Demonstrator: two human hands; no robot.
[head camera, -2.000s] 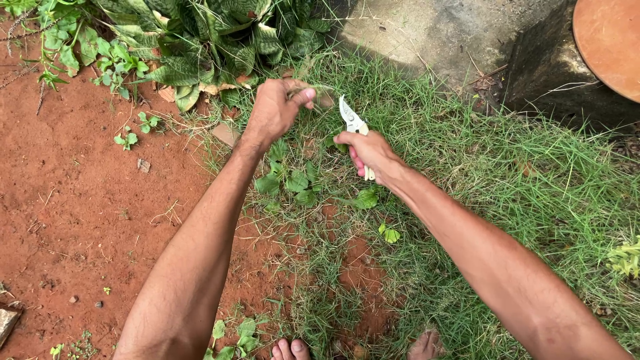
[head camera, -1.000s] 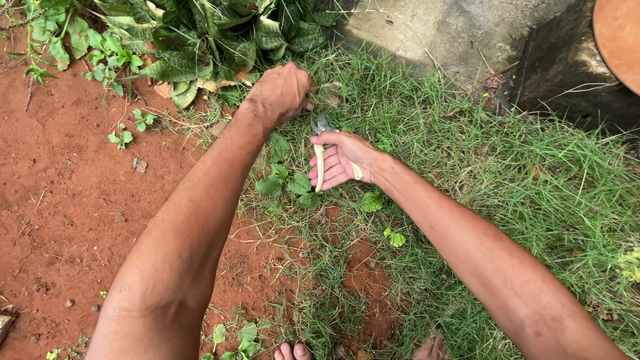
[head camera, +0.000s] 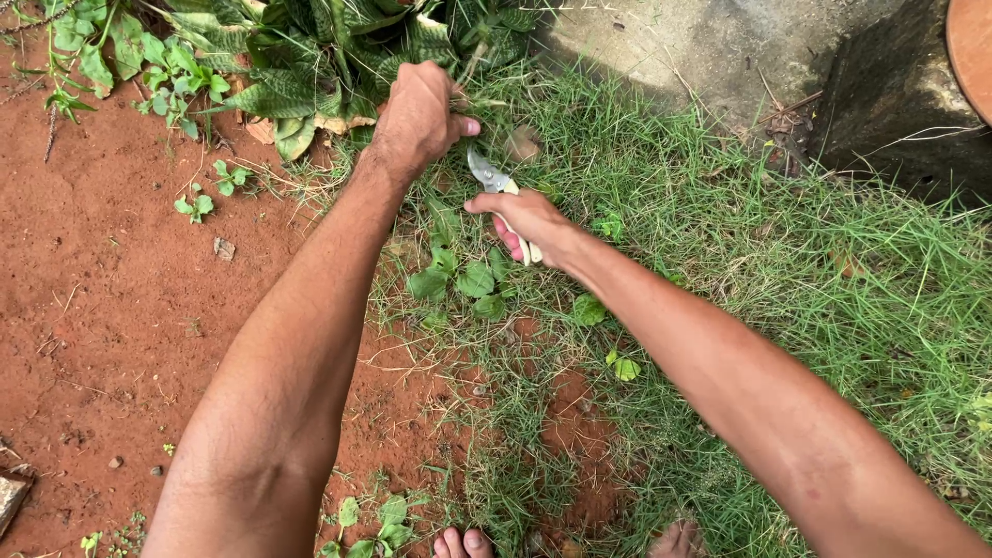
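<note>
My left hand (head camera: 422, 116) is closed around a tuft of grass (head camera: 474, 70), whose blurred stems stick out above and to the right of the fist. Just below and to the right, my right hand (head camera: 523, 225) grips pruning shears (head camera: 488, 172) by their cream handles. The metal blades point up and left toward the left thumb, and they look closed. Broad-leaved weeds (head camera: 474, 280) grow from the ground below the shears. Behind the left hand stands a clump of mottled, broad-leaved plants (head camera: 291, 85).
A concrete slab (head camera: 659, 46) and a dark block (head camera: 883, 101) with a round terracotta-coloured disc (head camera: 973, 54) lie at the upper right. Grass (head camera: 852, 256) covers the right side, red soil (head camera: 139, 310) the left. Bare feet (head camera: 463, 544) show at the bottom edge.
The right hand held the shears in an opened palm one second ago; its fingers are now wrapped around the handles. The left hand stays near the plant clump, with grass now showing above it.
</note>
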